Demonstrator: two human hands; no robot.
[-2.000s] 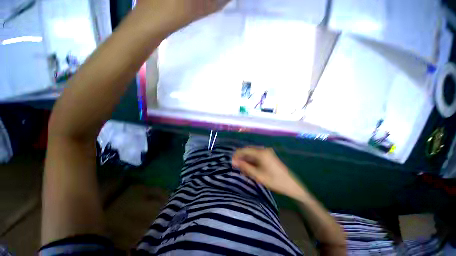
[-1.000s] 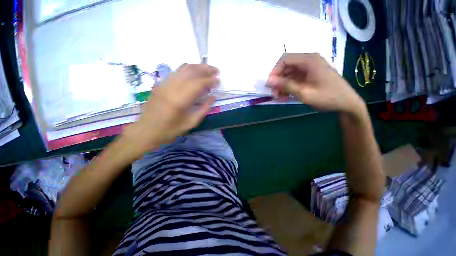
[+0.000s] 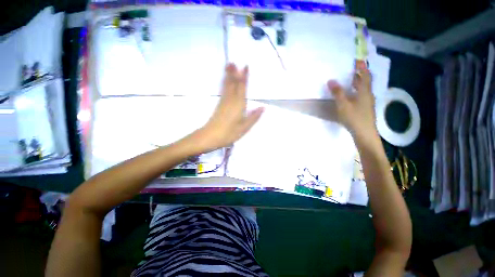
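Observation:
Four white panels lie in a grid on a grey-beige base board. My left hand (image 3: 236,111) rests at the inner edges of the panels near the middle, fingers apart. My right hand (image 3: 355,103) is at the right edge of the upper right panel (image 3: 309,59), thumb and fingers apart. The lower right panel (image 3: 287,146) lies tilted, with a grey wedge of base board (image 3: 312,108) above it. Green circuit boards sit at the top edges of the upper panels (image 3: 268,17) and the bottom edges of the lower ones (image 3: 310,190). My left forearm partly covers the lower left panel (image 3: 135,121).
A white tape roll (image 3: 398,117) and gold-handled scissors (image 3: 403,172) lie right of the panels. Folded sheets (image 3: 467,130) stand far right. A panel stack (image 3: 46,119) lies at the left. Crumpled white waste (image 3: 54,201) is below the bench edge, left.
The view has shifted and now shows all four panels. Both hands have moved from the near edge up to the middle of the grid, and their fingers have spread.

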